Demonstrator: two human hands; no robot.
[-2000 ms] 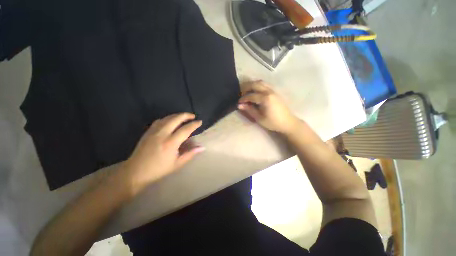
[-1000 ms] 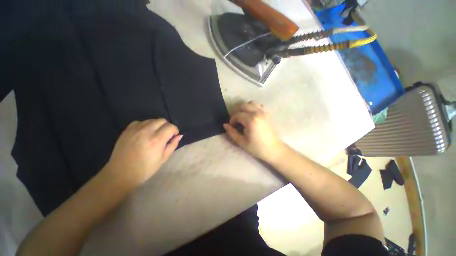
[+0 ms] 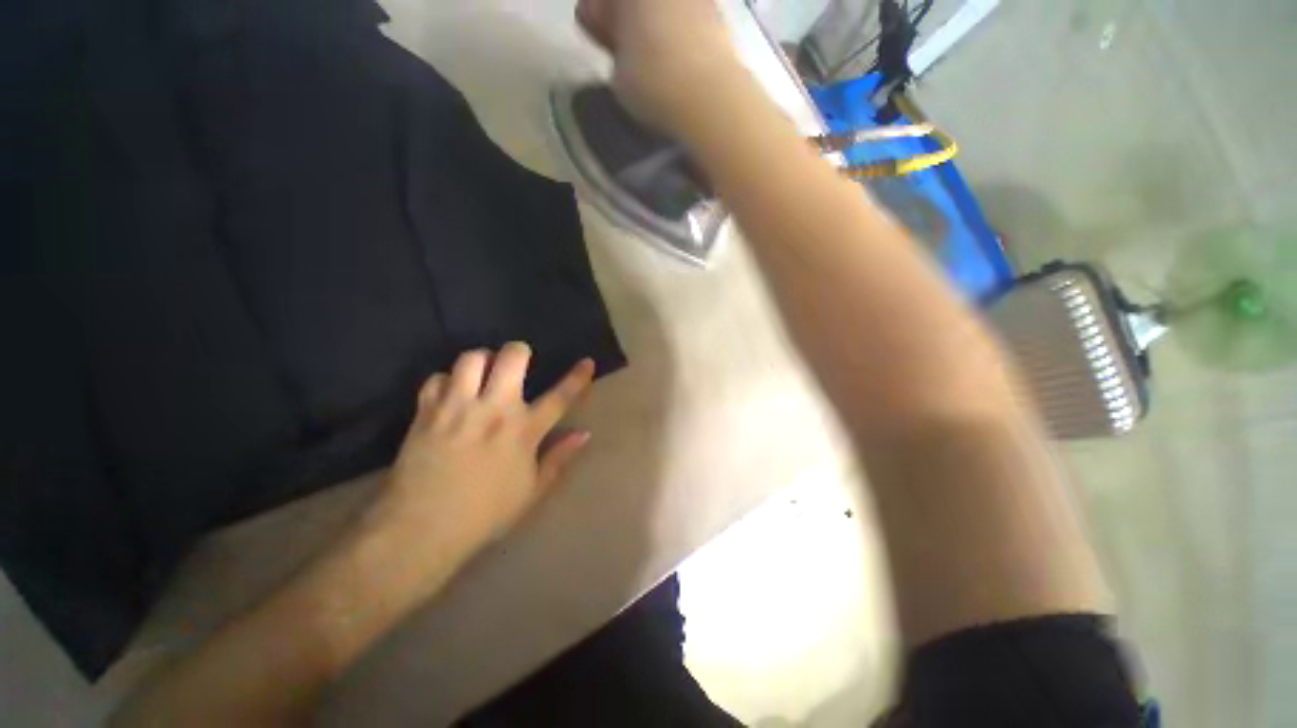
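The black garment panel lies flat on the pale table cover, with thin raised lines across it. My left hand lies flat with fingers spread on the panel's near edge, close to its right corner. My right hand is at the top, over the steam iron. The hand and forearm hide the iron's handle, and the fingers are partly cut off by the frame edge, so its grip cannot be told. The iron's silver-rimmed soleplate rests on the table, right of the panel.
A yellow and greyish hose curves from behind my right forearm. A blue tray is beyond the table's right edge. A ribbed silver-grey panel stands beside it. A green round object is at the far right.
My right hand has left the panel's corner and moved up to the iron. My left hand has shifted right along the near edge and its fingers have spread.
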